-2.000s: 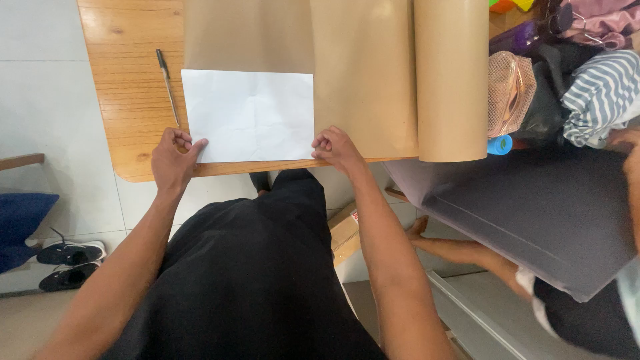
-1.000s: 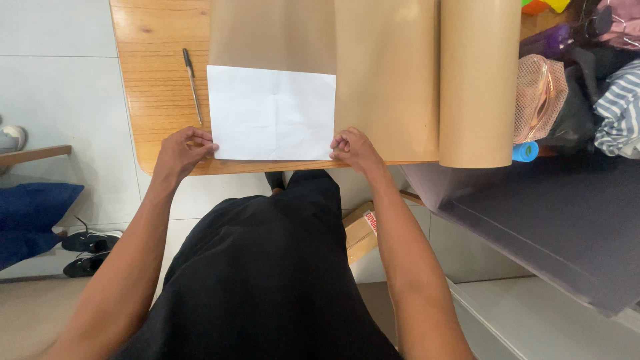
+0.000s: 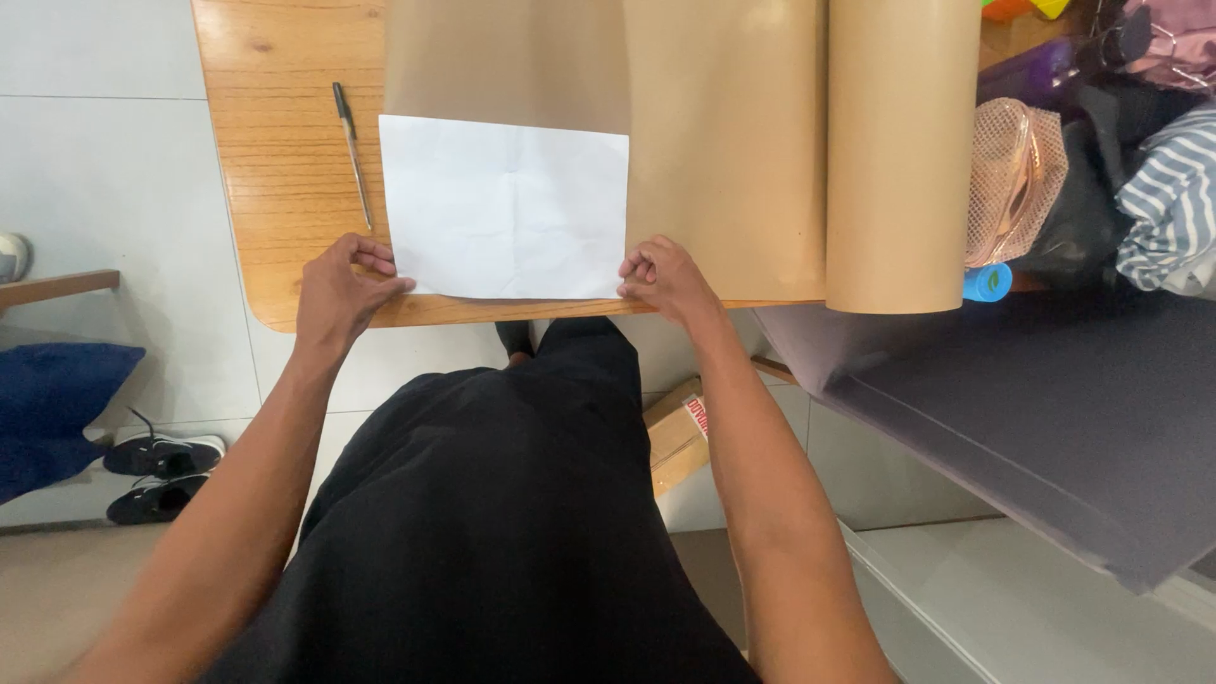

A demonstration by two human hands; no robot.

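A white sheet of paper (image 3: 506,209) with faint creases lies on brown kraft paper (image 3: 722,152) at the near edge of the wooden table (image 3: 285,161). At the sheet's lower left corner, my left hand (image 3: 350,290) has its thumb on the paper and its fingers by the side edge. My right hand (image 3: 670,280) pinches or touches the lower right corner with curled fingers; which of the two is hard to tell. The kraft paper runs to a thick roll (image 3: 898,161) on the right. Left of the sheet lies a ballpoint pen (image 3: 353,157), close above my left hand.
Right of the roll are a rose-gold mesh pouch (image 3: 1016,180), a blue cylindrical object (image 3: 987,282) and striped cloth (image 3: 1173,204). A dark grey panel or cover (image 3: 1026,408) extends below them. Black shoes (image 3: 161,456) and a cardboard box (image 3: 676,442) are on the floor.
The other person's arm and leg, visible at the right two seconds ago, are out of view. My hands stay at the sheet's lower corners. The view has shifted somewhat.
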